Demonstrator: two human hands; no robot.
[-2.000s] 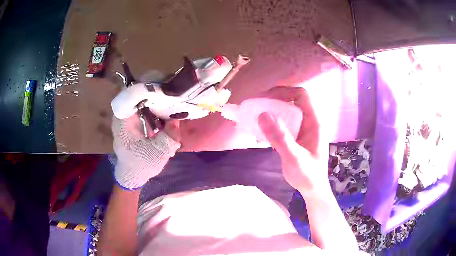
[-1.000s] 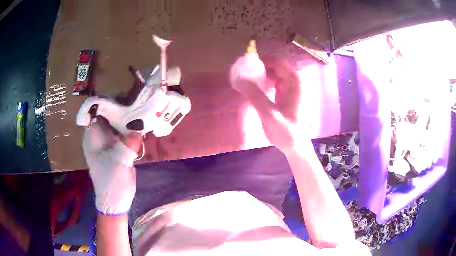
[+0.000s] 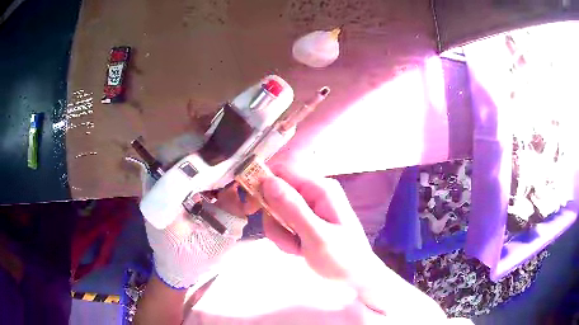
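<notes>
A white toy scooter (image 3: 184, 184) with a dark seat, red tail light and dark handlebar is tilted over the board's front edge. My left hand (image 3: 190, 244), in a white knit glove, holds it from below near the handlebar; its fingers are partly hidden by the scooter. My bare right hand (image 3: 305, 212) grips a flat tan-gold stick (image 3: 254, 176) with reddish print. The stick's end touches or nearly touches the scooter's side below the seat. A white glue bottle (image 3: 316, 49) with a yellowish nozzle lies on the board beyond the scooter.
The brown cardboard (image 3: 254, 25) has a red labelled packet (image 3: 116, 75) at its left. A green-yellow marker or lighter (image 3: 33, 141) lies on the dark green surface. A bin (image 3: 492, 190) with white pieces stands at right in strong glare, with more pieces below it.
The glue bottle has left my right hand and lies on the board. My right hand has taken the tan-gold stick to the scooter. The scooter has turned, showing its seat and tail light.
</notes>
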